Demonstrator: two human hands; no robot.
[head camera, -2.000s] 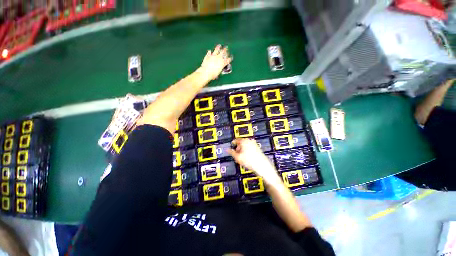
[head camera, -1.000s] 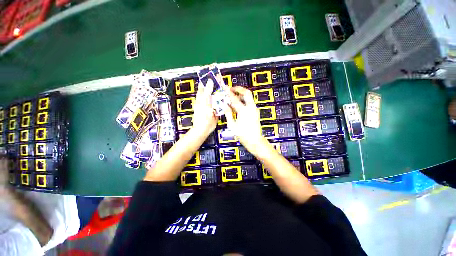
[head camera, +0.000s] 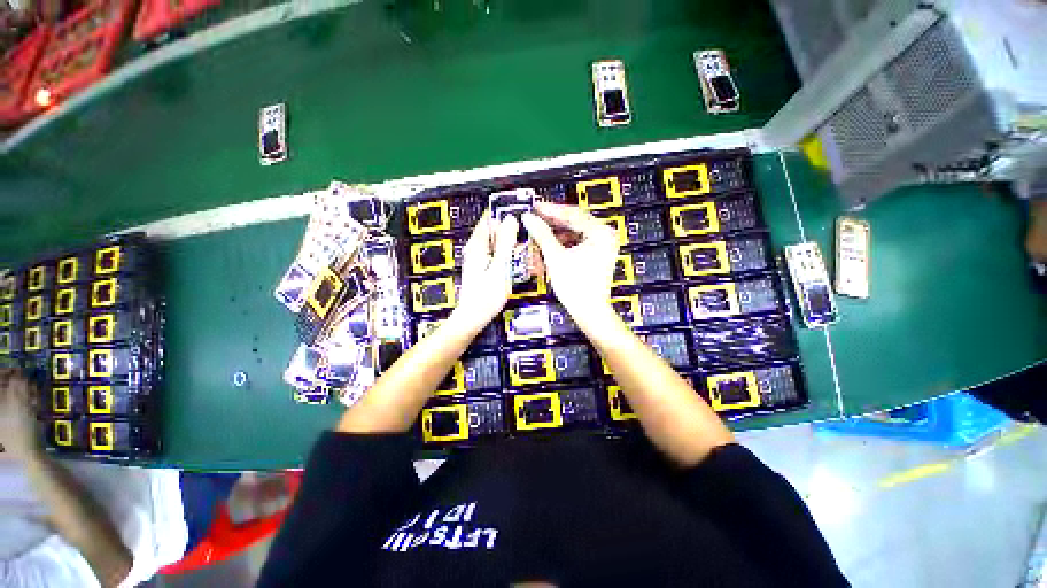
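My left hand (head camera: 487, 271) is shut on a pale mainboard with LCD (head camera: 512, 204), dark screen end away from me, held over the upper part of the blister tray. My right hand (head camera: 578, 255) is at the same board, its fingertips on or just above the screen; whether they hold a film cannot be told. The blister tray (head camera: 746, 345) holds rows of black front housings (head camera: 689, 182) with yellow screen frames. The pile of board units (head camera: 333, 247) lies left of the tray, with a yellow-framed piece (head camera: 325, 292) on top.
Three board units lie on the green belt (head camera: 459, 92) behind the pale rail (head camera: 218, 219). Two set-aside units (head camera: 811, 281) lie right of the tray. A grey perforated box (head camera: 901, 109) stands at right. Another tray (head camera: 144, 345) and a person's arm (head camera: 69, 505) are at left.
Two seconds ago my left hand reached over the belt; it came back with a board unit. Since one second ago the right fingertips have moved to the screen end. Belt units have shifted left in view.
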